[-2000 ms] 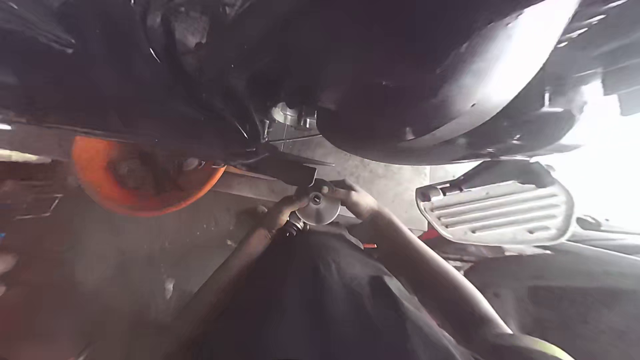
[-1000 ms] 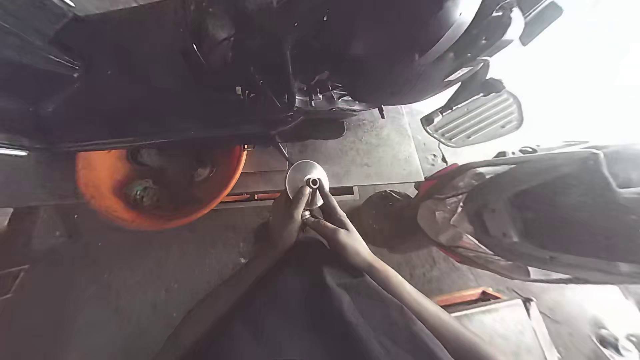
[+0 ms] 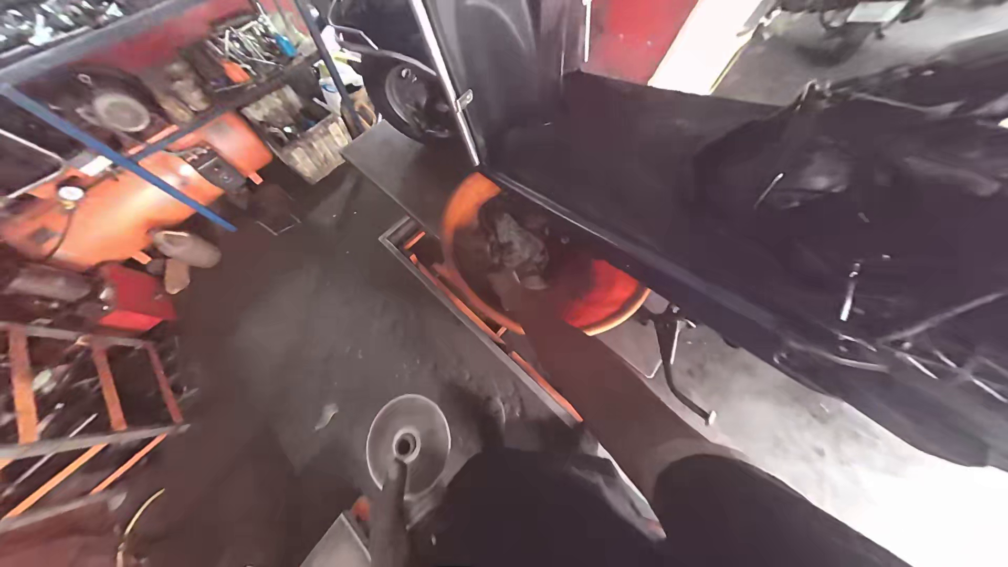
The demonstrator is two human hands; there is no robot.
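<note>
A round metal disc with a raised hollow hub (image 3: 409, 446) is held in my left hand (image 3: 390, 504) near the bottom of the view, one finger lying against the hub. My right arm reaches into an orange basin (image 3: 610, 303), which sits partly under the edge of a dark motor scooter (image 3: 630, 165). Inside the basin my right hand (image 3: 524, 287) is at a crumpled greyish cloth-like thing (image 3: 516, 242). Shadow and blur hide its fingers, so its hold is unclear.
An orange air compressor (image 3: 157, 189) and shelves of tools stand at the left, above an orange-barred metal rack (image 3: 98, 382). A metal frame (image 3: 472, 315) runs along the floor beside the basin. The scooter's stand (image 3: 669, 362) juts down at the right.
The view has swung strongly to the left. Both hands were together at the disc; now my right hand has left it and is in the orange basin, while my left hand keeps the disc.
</note>
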